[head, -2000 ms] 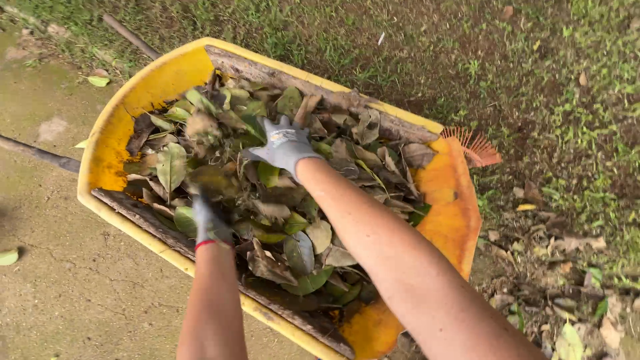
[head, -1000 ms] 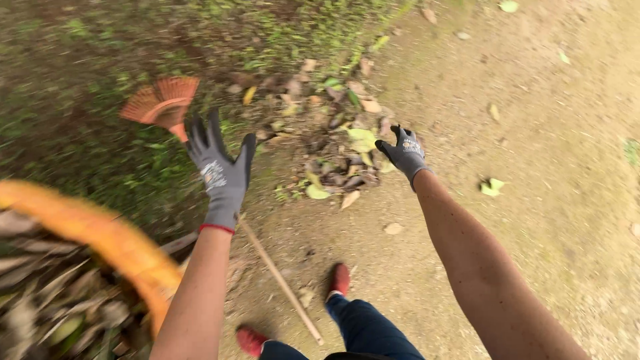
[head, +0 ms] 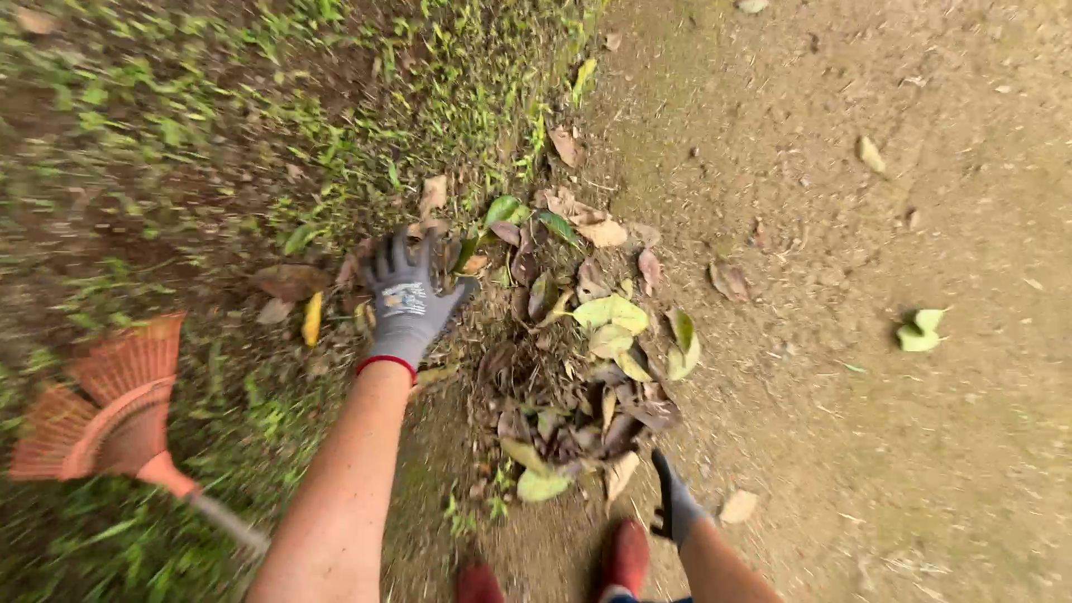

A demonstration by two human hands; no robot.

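Observation:
My left hand (head: 410,297), in a grey work glove with a red cuff, is spread palm down at the left side of a pile of fallen leaves (head: 578,402), holding nothing visible. At the pile's lower right edge is my right hand (head: 674,498), in a matching glove with dark fingertips; its fingers are apart, seen edge-on, with nothing visible in them. The pile mixes dry brown leaves with yellow-green ones. Whether either glove touches leaves is unclear.
An orange leaf rake (head: 126,410) lies on the grass at the left, its handle running behind my left forearm. Red shoes (head: 624,557) stand just below the pile. Bare soil (head: 837,234) with scattered leaves spreads to the right; grass (head: 335,126) grows at the upper left.
Two seconds ago both hands were on leaves in a yellow wheelbarrow, which is now out of view. The view has swung to the ground pile, and the hands have lowered beside it.

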